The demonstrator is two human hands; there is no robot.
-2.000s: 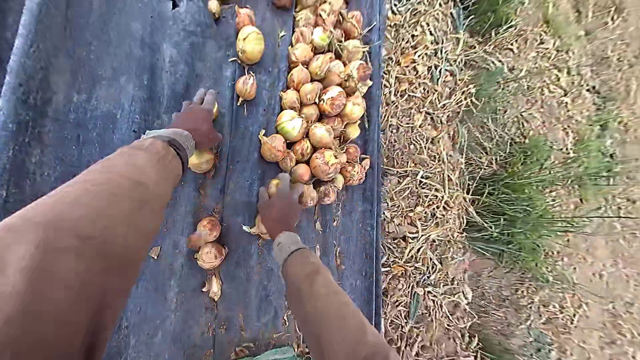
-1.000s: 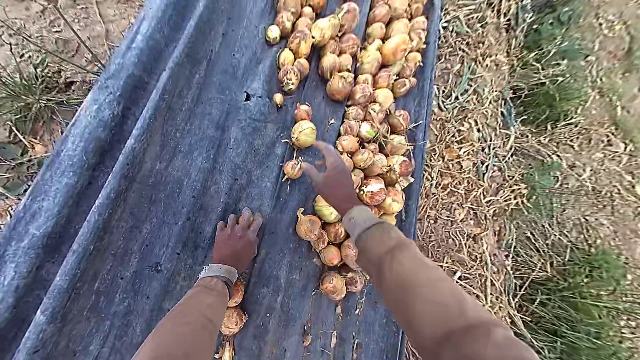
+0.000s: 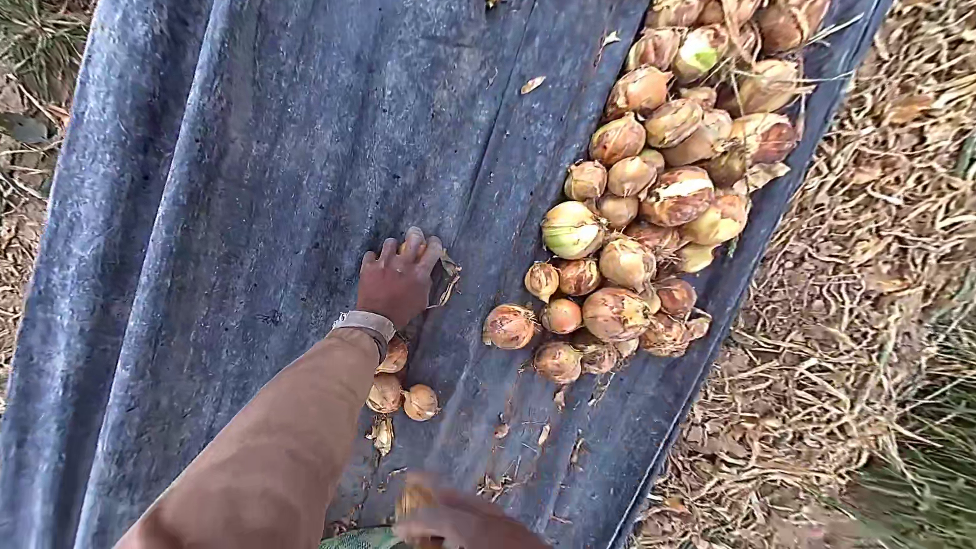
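Observation:
My left hand (image 3: 398, 278) rests on the dark sheet (image 3: 305, 152) with its fingers curled over an onion that shows only a little between them. Just below its wrist lie several small onions (image 3: 383, 393) and a scrap of dry skin. Blurred at the bottom edge, my right hand (image 3: 465, 522) is closed around a yellowish-brown onion (image 3: 415, 496). To the right of both hands spreads a pile of onions (image 3: 618, 313), some with greenish skin, one (image 3: 573, 229) at its left side.
Dry straw and leaves (image 3: 823, 396) cover the ground past the sheet's right edge. Green grass (image 3: 930, 457) grows at the lower right. Raised folds (image 3: 164, 252) run along the sheet's left side. Loose skins (image 3: 532, 85) are scattered on it.
My right hand has moved from beside the onion pile down to the bottom edge and now holds an onion. The onions that lay singly left of the pile no longer show there.

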